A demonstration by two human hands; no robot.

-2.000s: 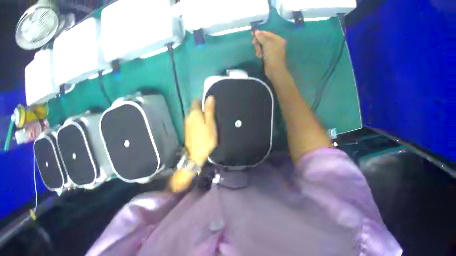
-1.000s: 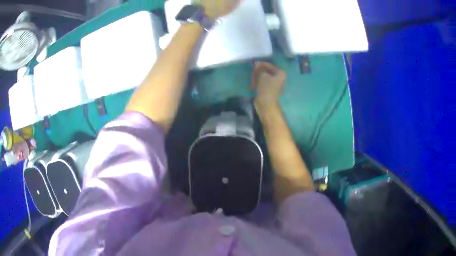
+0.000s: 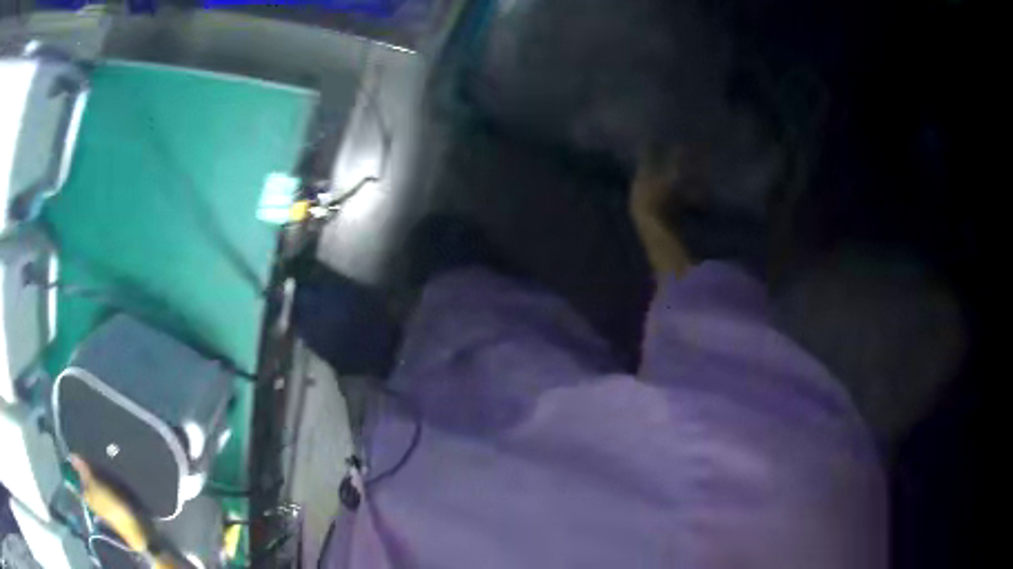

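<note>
A white box-shaped unit with a black oval face and a centre dot (image 3: 113,450) stands on the green mat at lower left. My left hand (image 3: 108,502) is at the lower left edge of this black face, small and partly cut from clear view; its grip cannot be told. My right hand (image 3: 658,211) reaches forward over the dark area right of the table. It is dim and blurred, and whether it holds anything cannot be seen.
White units (image 3: 24,300) line the left picture edge, partly cut off. The green mat (image 3: 167,189) has thin dark cables on it. A small pale item (image 3: 278,198) and wires lie at the table edge. Another unit's black face shows at the bottom left.
The view has swung right, so the table now lies at the left. My right hand has left the table for the dark area; my left hand has moved from a back-row unit to the black-faced unit.
</note>
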